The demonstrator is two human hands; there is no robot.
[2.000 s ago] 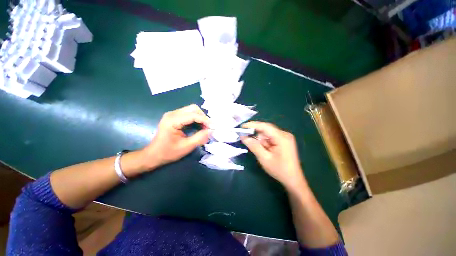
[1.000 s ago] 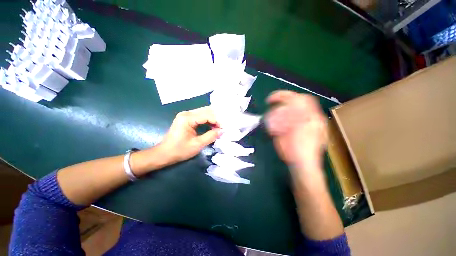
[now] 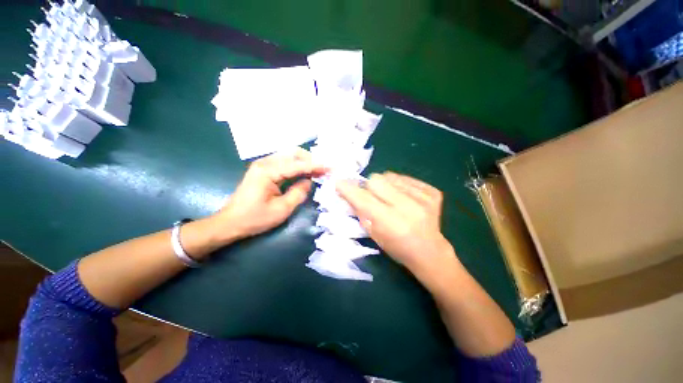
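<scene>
A row of overlapping white wrapped pieces (image 3: 338, 224) runs down the middle of the dark-green bench, with pointed flaps at its sides. My left hand (image 3: 271, 191) is at the row's left edge, fingertips touching a white piece. My right hand (image 3: 401, 217) lies over the row from the right, its fingers on the same part; the piece under them is mostly hidden. A loose stack of white sheets (image 3: 269, 108) lies against the row's upper left. A heap of white adapters (image 3: 82, 82) with thin prongs stands at the upper left.
A large open brown carton (image 3: 599, 202) stands at the right. A long tan bundle (image 3: 513, 243) with frayed, shiny ends lies beside it. A dark strip (image 3: 247, 41) crosses the bench behind the sheets. A blue bin (image 3: 651, 37) is at the far upper right.
My right hand moved away to the right, blurred, and is now back on the row. My left hand has shifted slightly up and left since a second ago.
</scene>
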